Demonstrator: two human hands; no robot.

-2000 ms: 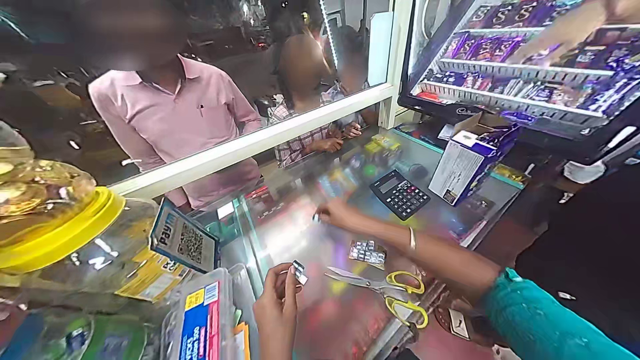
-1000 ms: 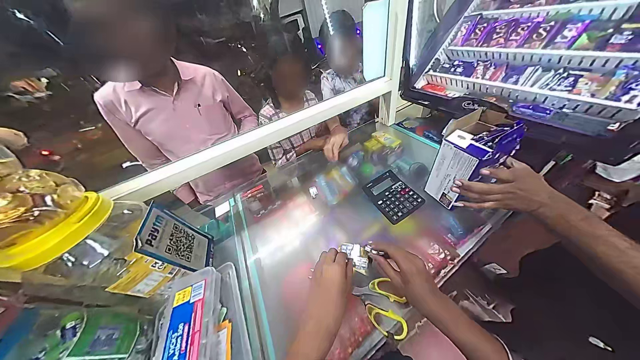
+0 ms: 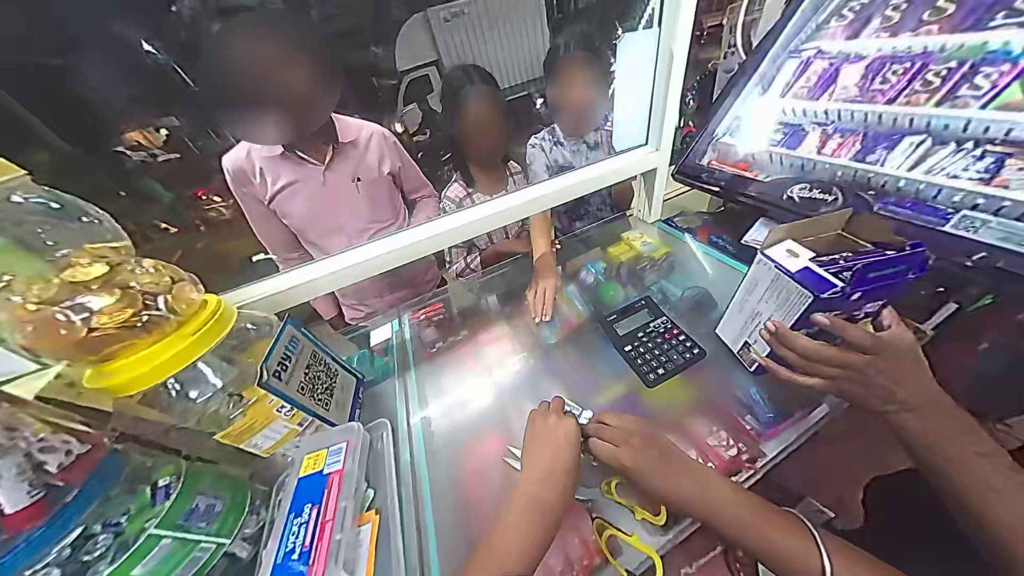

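Note:
My left hand [image 3: 552, 440] and my right hand [image 3: 628, 444] meet over the glass counter, both holding a small silver foil pack [image 3: 578, 412] between the fingertips. Under my wrists lie scissors with yellow handles [image 3: 628, 544]; the blade tips show left of my left hand. A black calculator [image 3: 654, 340] rests on the glass beyond my hands. At the right, another person's hand [image 3: 860, 360] touches an open purple and white cardboard box [image 3: 788, 296].
A jar with a yellow lid [image 3: 172, 344], a payment code stand [image 3: 310, 372] and a clear plastic box [image 3: 320, 496] line the left side. Several people stand behind the white frame [image 3: 448, 236]; one person's hand [image 3: 544, 288] rests on the counter. A lit chocolate display [image 3: 888, 104] stands at upper right.
Two seconds ago my hands were apart; now they are together at the foil pack. The co-worker's hand has come in at the box, and a customer's hand has reached onto the counter.

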